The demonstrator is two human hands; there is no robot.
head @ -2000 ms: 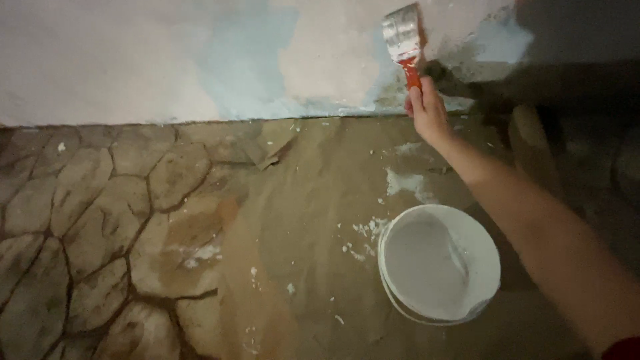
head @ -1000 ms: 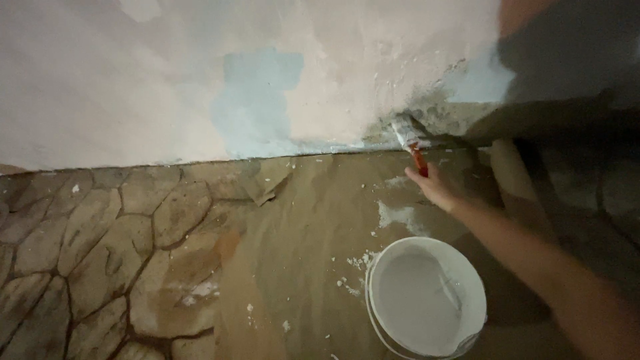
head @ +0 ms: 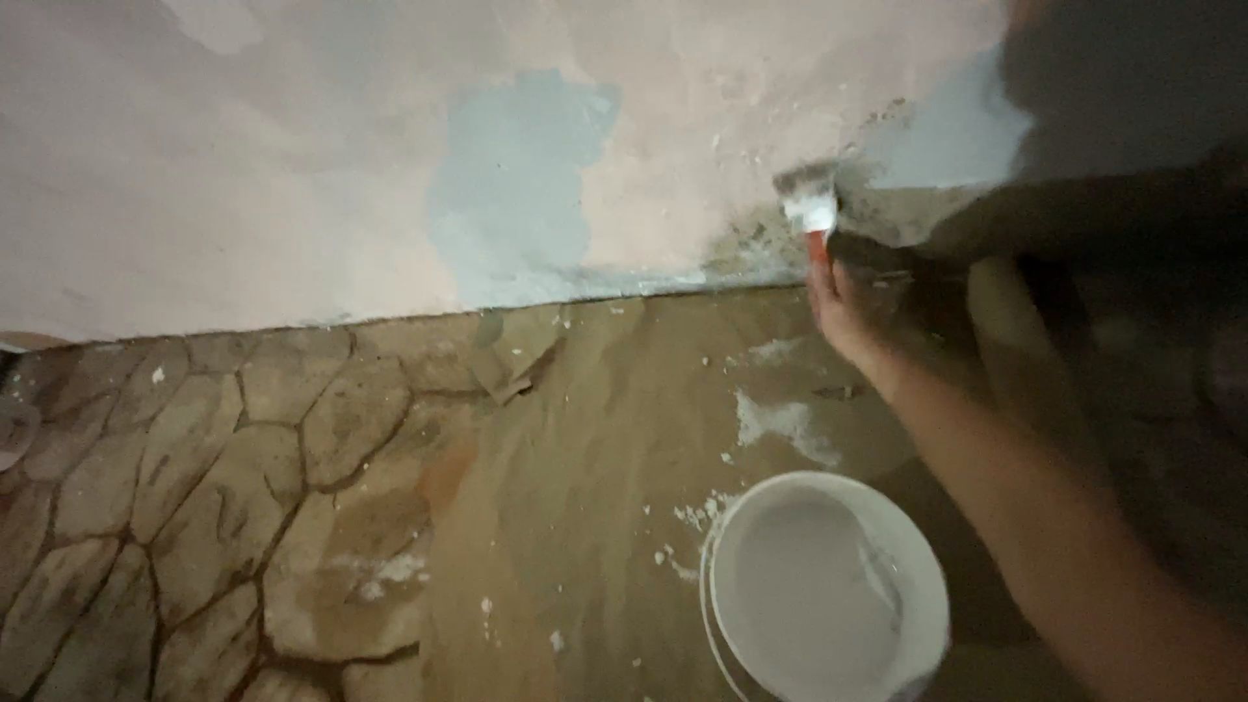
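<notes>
My right hand [head: 840, 304] grips the red handle of a wide paintbrush [head: 811, 207]. Its bristles look blurred and lie at the low part of the painted wall [head: 673, 175], by a rough grey-brown patch just above the floor line. Below the hand, a white plastic bucket [head: 714, 575] holds pale, whitish paint [head: 804, 595], with a wet streak on its inner right side. My left hand is out of view.
Brown covering paper [head: 585, 439] with white splashes and a torn flap lies along the wall's foot. Stone-patterned flooring [head: 224, 487] spreads at the left. A rolled or folded strip [head: 1019, 341] lies right of my hand, in dark shadow.
The brush was up on the wall two seconds ago, then came down near the floor line; now its bristles are a little higher on the rough patch. The bucket stays in place as the view shifts.
</notes>
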